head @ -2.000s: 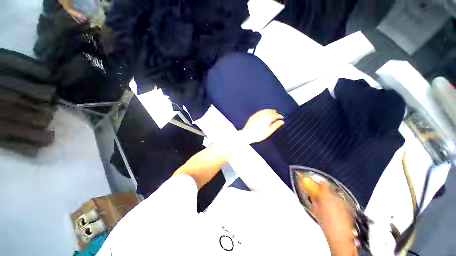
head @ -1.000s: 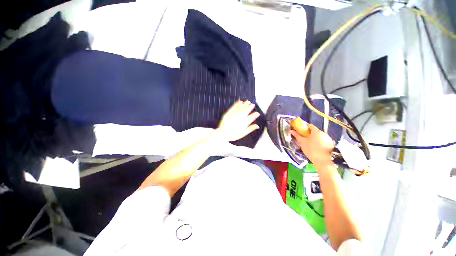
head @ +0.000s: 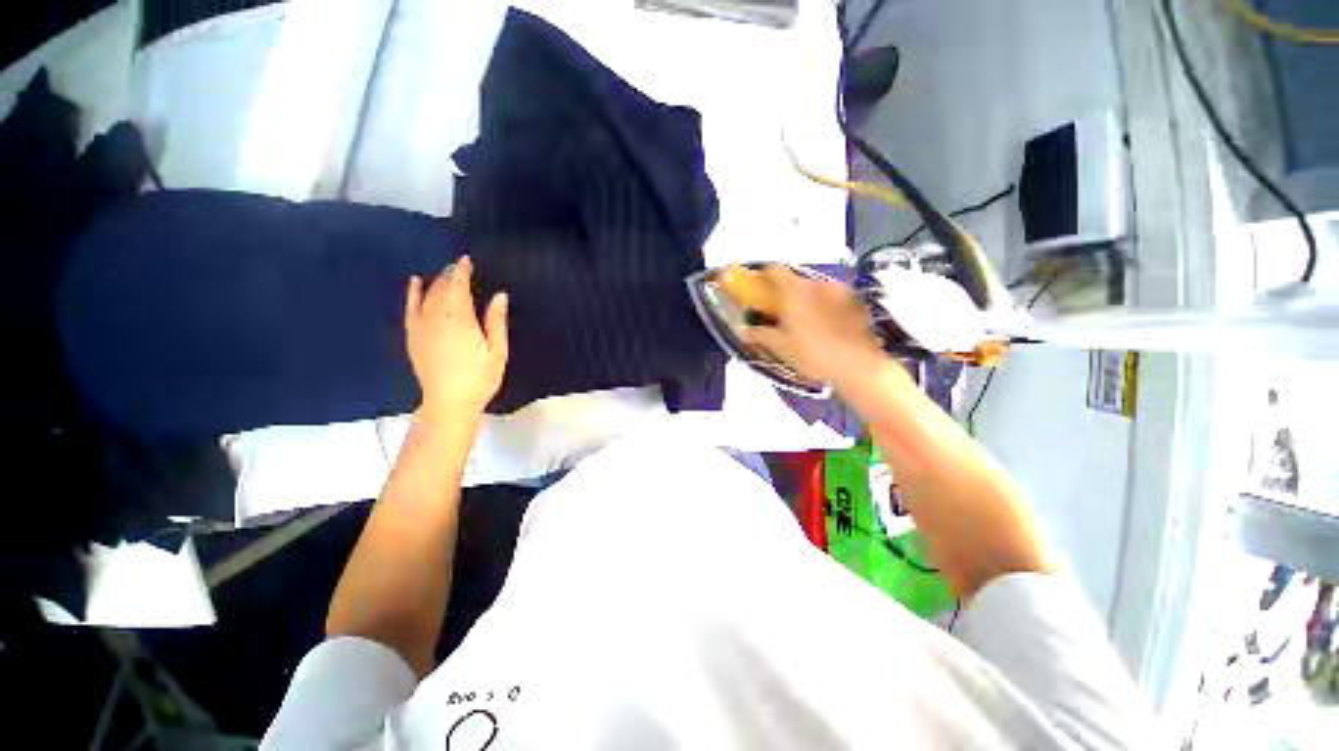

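Note:
A dark pinstriped garment point(head: 588, 279) lies over the right part of a navy padded pressing board point(head: 250, 308). My left hand point(head: 452, 345) rests palm down at the garment's left edge, fingers apart, holding nothing. My right hand point(head: 815, 326) grips the orange-yellow handle of a steam iron point(head: 723, 316). The iron's pointed sole is at the garment's right edge. Whether the sole touches the cloth or is slightly raised, I cannot tell. My right hand hides part of the iron.
A white cover point(head: 338, 462) lies under the board. A black cloth heap point(head: 44, 484) is at the left, with white paper point(head: 147, 584) below it. A hose and cable point(head: 940, 220) run to the iron. A green box point(head: 881, 536) stands below the table's right end.
My left hand has moved left, from the garment's right part to its left edge. My right hand has brought the iron left from the dark rest pad to the garment's right edge.

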